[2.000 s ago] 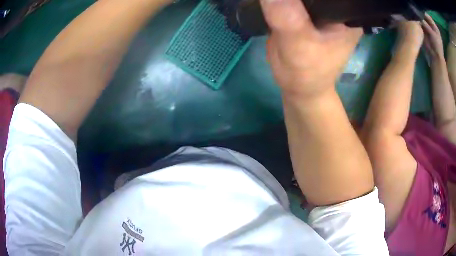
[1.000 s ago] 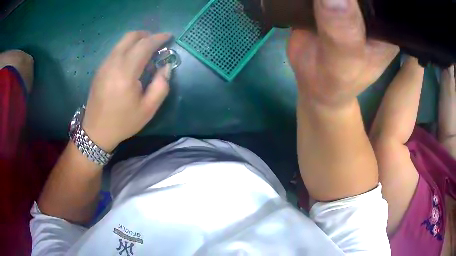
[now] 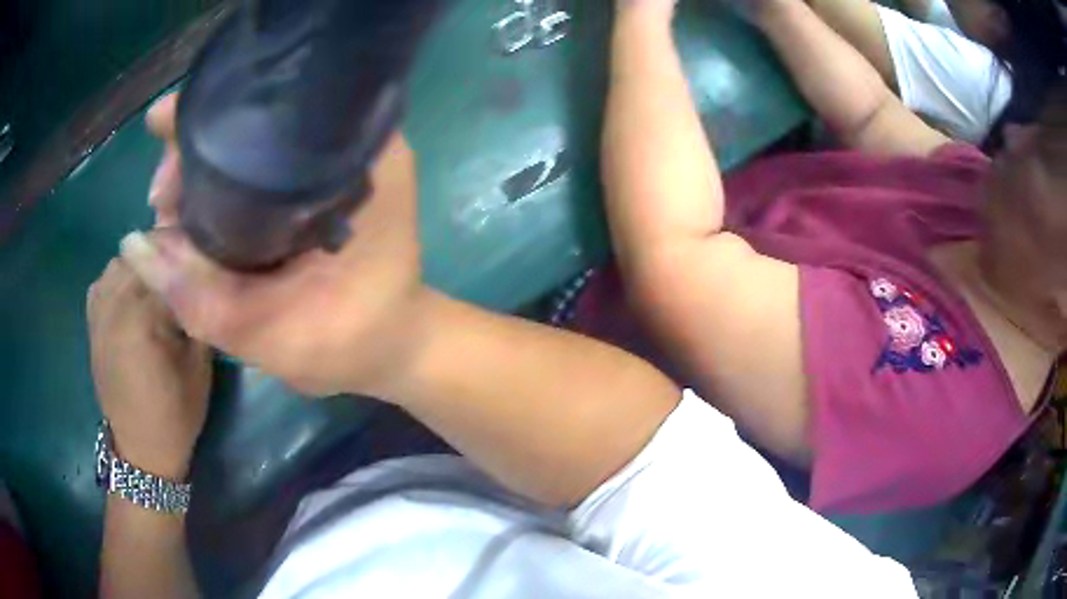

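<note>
A thick black screwdriver [image 3: 293, 105] fills the upper left of the view, its body large and blurred. My right hand [image 3: 316, 293] is wrapped around its lower end. My left hand [image 3: 146, 339], with the silver metal-band watch, is just left of and below my right hand, and the two hands meet or overlap. The fingers of my left hand are mostly hidden behind my right hand, so I cannot tell what it holds. The screwdriver's tip and any housing are hidden.
The shiny green bench top [image 3: 468, 252] spreads around the hands. Small clear-looking pieces [image 3: 532, 26] lie at its top. A person in a maroon top [image 3: 749, 386] sits close on the right, one arm [image 3: 667, 140] on the bench. Another person's white sleeve [image 3: 945, 64] shows beyond.
The view has swung to the right. My right hand and the screwdriver now appear at the left, beside my left hand. The green tray has gone out of sight.
</note>
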